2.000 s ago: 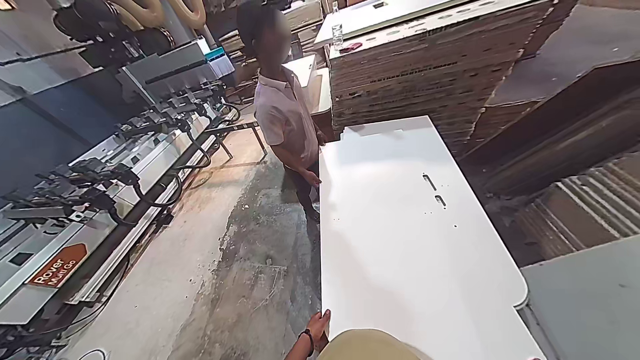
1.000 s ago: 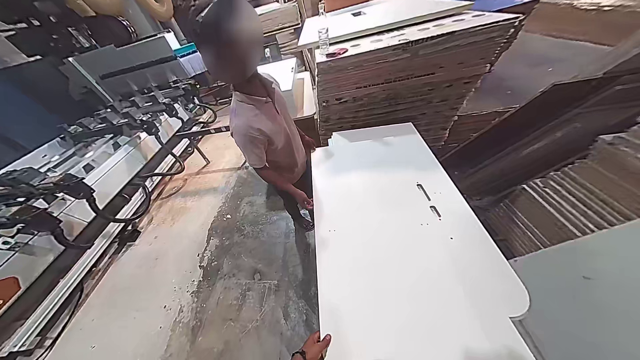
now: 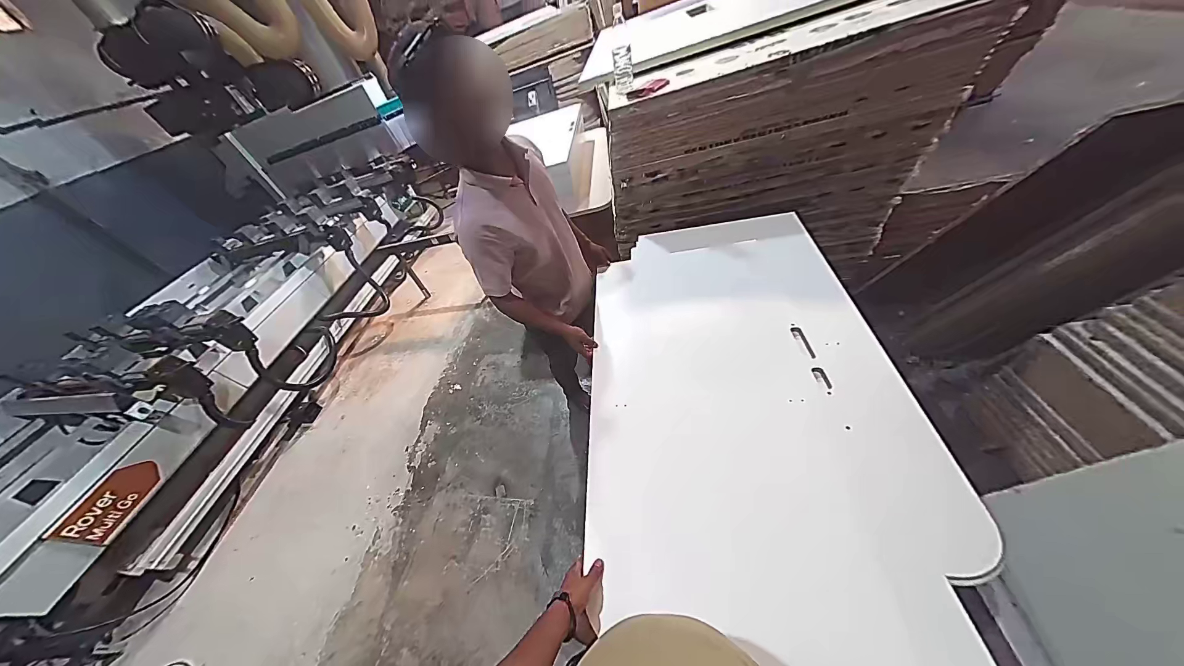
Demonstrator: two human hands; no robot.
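Observation:
A large white panel [image 3: 721, 444] with two slots, small drilled holes and a rounded corner fills the right middle of the view. My left hand [image 3: 583, 592], with a dark band at the wrist, grips the panel's left edge near the bottom. A tan rounded shape [image 3: 673, 643] beside it covers part of the near end. My right hand is out of view. Another person [image 3: 523, 231] in a light shirt stands at the far left side of the panel, both hands at its edge.
A long machine [image 3: 231, 351] with clamps and hoses runs along the left. Concrete floor [image 3: 462, 518] lies between it and the panel. A tall stack of boards [image 3: 758, 129] stands behind; more boards [image 3: 1091, 379] lean at the right.
The view swung toward the right and has swung back. Over both seconds my left hand stays at the panel's left edge, and the other person remains beside the panel.

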